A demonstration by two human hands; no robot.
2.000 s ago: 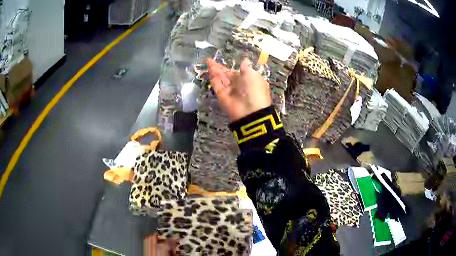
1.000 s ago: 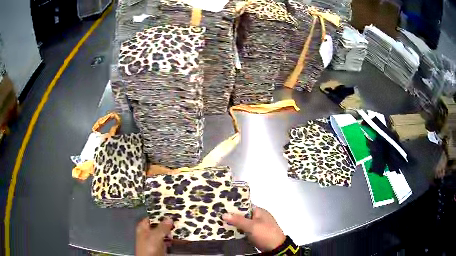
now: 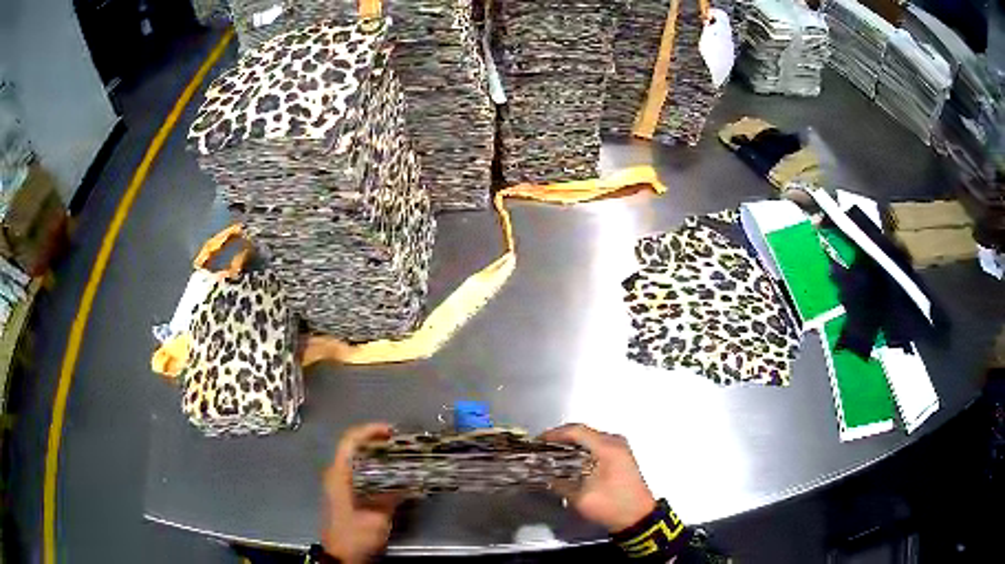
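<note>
A thick bundle of cut pieces [image 3: 468, 463] is held edge-on near the table's front edge, its striped grey-brown side facing me. My left hand [image 3: 355, 496] grips its left end. My right hand [image 3: 608, 476] grips its right end. The bundle is slightly blurred, and most of its leopard-print face is hidden. A bright blue binder clip [image 3: 473, 415] lies on the table just behind the bundle. A small block of leopard panels [image 3: 240, 358] sits at the left.
Tall leopard stacks [image 3: 320, 220] stand behind. An orange-tan fabric strip [image 3: 457, 314] lies before them. Loose leopard pieces [image 3: 705, 303] are at right, beside green-and-white rectangles [image 3: 860, 375] and black scraps [image 3: 882, 292]. Brown folded bundles [image 3: 932, 229] lie far right. The table's rounded edge [image 3: 771, 501] is near.
The right hand came back from the tall stacks to the bundle. Both hands then tilted the bundle from leopard face up to edge-on. The blue clip now shows behind it.
</note>
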